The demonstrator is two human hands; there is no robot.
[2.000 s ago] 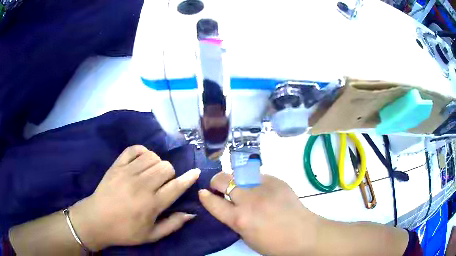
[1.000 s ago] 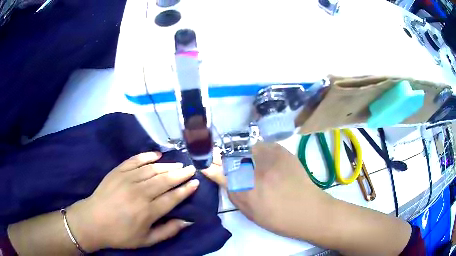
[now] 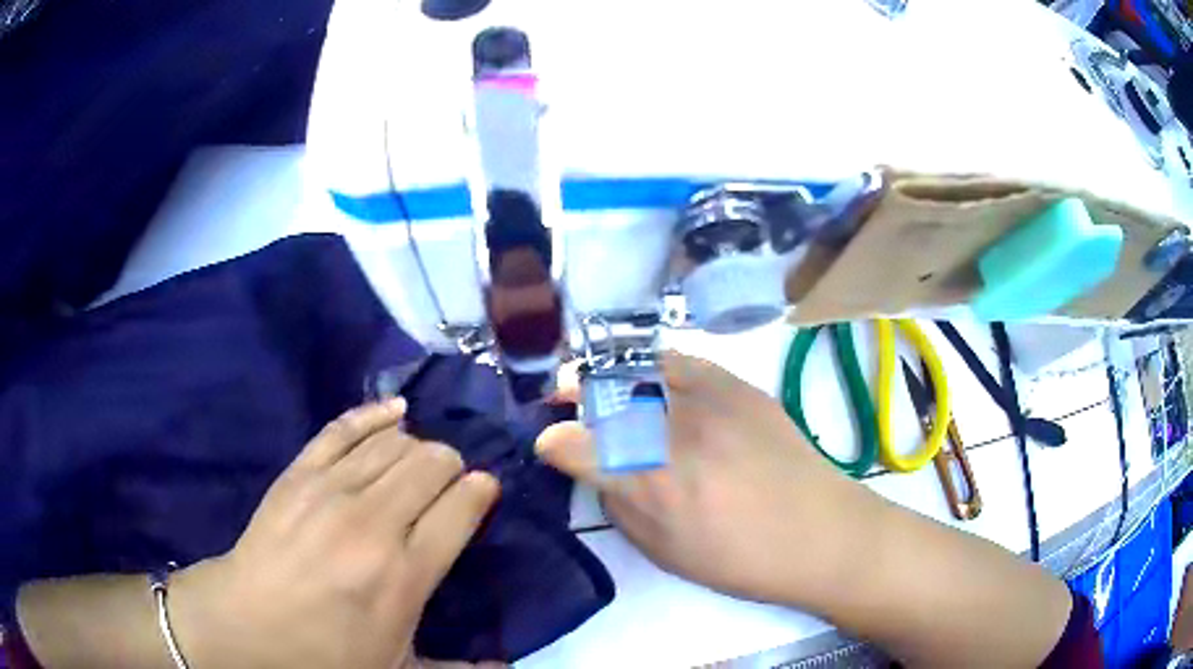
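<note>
The dark navy cloth (image 3: 170, 392) covers the left of the table and runs up to the needle area of the white sewing machine (image 3: 628, 118). My left hand (image 3: 347, 529) lies on the cloth left of the needle, thumb and fingers closed on a bunched fold. My right hand (image 3: 707, 484) is right of the needle, partly behind the grey-blue unit (image 3: 628, 425), with its fingertips at the cloth's right edge. The machine's front parts hide the presser foot and needle tip.
Scissors with green and yellow handle loops (image 3: 912, 451), orange-brown snips (image 3: 962, 477) and a black cord (image 3: 1014, 418) lie to the right. A cardboard piece (image 3: 903, 255) with a mint pad (image 3: 1051, 261) is on the machine front. Something blue (image 3: 1136, 588) is at lower right.
The cloth beside the needle has gone from flat to bunched up, and my left fingers have curled in on it. My right hand has moved from the cloth's front to beside the needle, behind the grey-blue unit.
</note>
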